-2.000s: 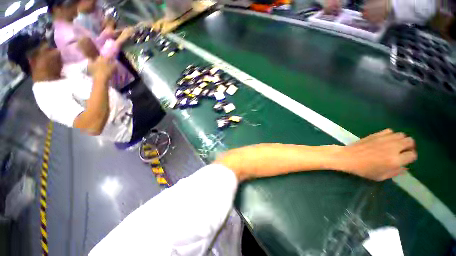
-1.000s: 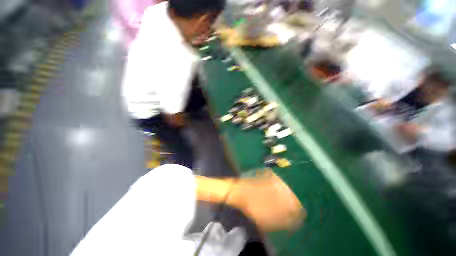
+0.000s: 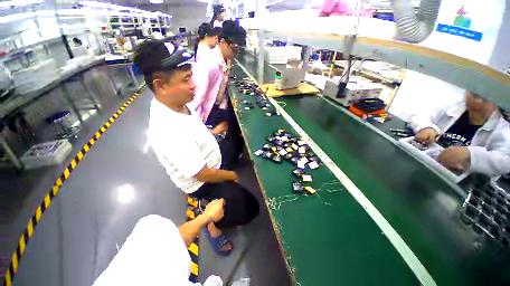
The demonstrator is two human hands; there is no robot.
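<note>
My left hand is small in view at lower centre, off the bench's left side, near the seated person's leg. Its fingers look curled; whether anything is in it cannot be told. My right hand is not in view. A pile of black electronic units with silver-white pouch batteries lies on the green bench, left of the pale stripe. A few units trail off its near end, the closest with a yellow-edged battery.
The green bench carries dried glue strings near the pile. A person in white sits close at left, others behind. Across the line, a person's hands work over a white tray. A dark gridded tray is at right. Striped floor tape curves left.
My left hand has moved left, from over the bench to beside it, near the seated person. The view has swung up and left. The pile looks unchanged.
</note>
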